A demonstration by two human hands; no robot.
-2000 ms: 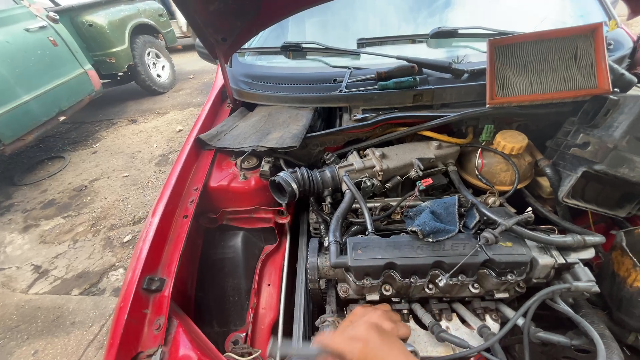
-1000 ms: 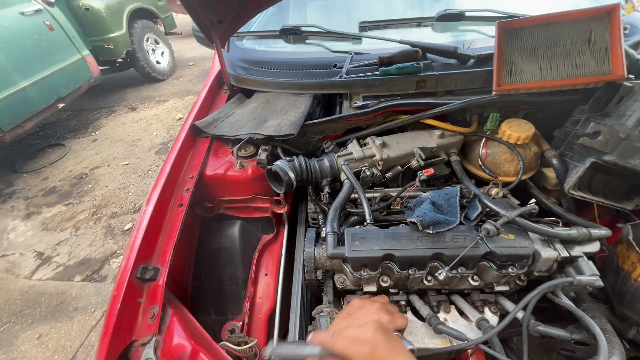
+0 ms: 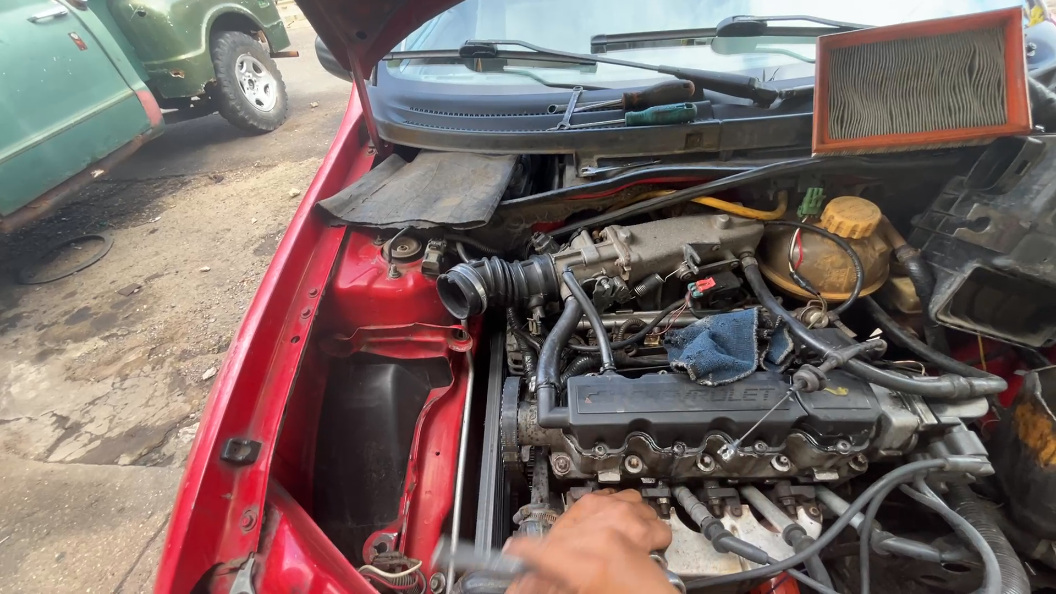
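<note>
My right hand [image 3: 598, 540], at the bottom centre of the head view, is low at the front of the engine, below the black valve cover [image 3: 709, 404]. Its fingers are curled and partly blurred, closed about a blurred grey bar-like tool [image 3: 474, 561] that sticks out to the left. The tool's working end is hidden. Spark plug leads [image 3: 705, 520] and a metal heat shield [image 3: 701, 549] lie just right of the hand. My left hand is not in view. A blue rag [image 3: 714, 346] lies behind the valve cover.
The corrugated intake hose [image 3: 499, 285] has an open end. Screwdrivers [image 3: 660, 114] and a wrench [image 3: 569, 107] lie on the windshield cowl. An air filter [image 3: 920, 82] leans at upper right, above an open black housing [image 3: 1002, 289]. A coolant tank [image 3: 825, 247] stands behind the engine.
My right hand stays at the front of the engine. The grey tool beside it is blurred in each frame and shifts slightly.
</note>
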